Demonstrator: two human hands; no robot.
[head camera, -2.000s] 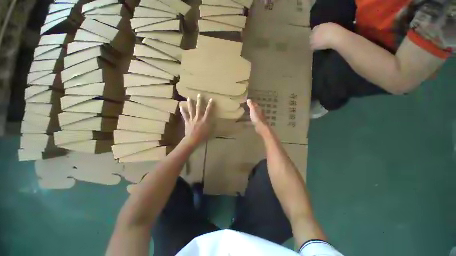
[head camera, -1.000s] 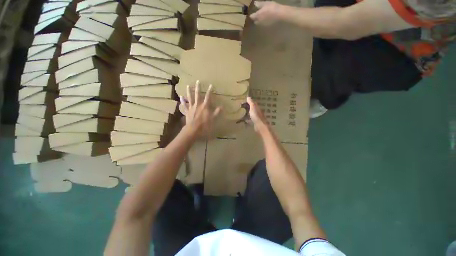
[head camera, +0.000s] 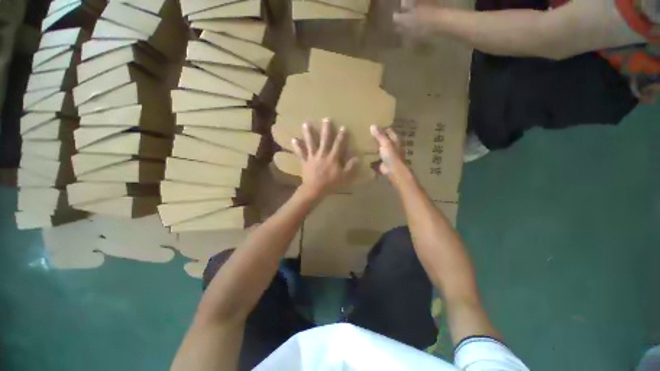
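Observation:
A flat brown panel with rounded ears and a notched outline (head camera: 336, 90) lies on the cardboard floor sheet (head camera: 405, 217) in front of me. More rounded flaps show under its near edge. My left hand (head camera: 323, 161) lies palm down on the near left part of the panel, fingers spread. My right hand (head camera: 389, 151) is at its near right corner, thumb side against the edge. Whether the right fingers grip the edge is hidden.
Rows of stacked boxes (head camera: 210, 148) stand to the left, with a shorter row end (head camera: 329, 9) beyond the panel. Die-cut blanks (head camera: 130, 245) lie by the near row ends. Another person's arm (head camera: 499, 32) reaches in from the upper right. The green floor (head camera: 557, 239) lies right.
The view has shifted a little. The panel now covers more of the rounded flaps near my hands. My left hand stays spread on it. The other person's hand moved in toward the short row.

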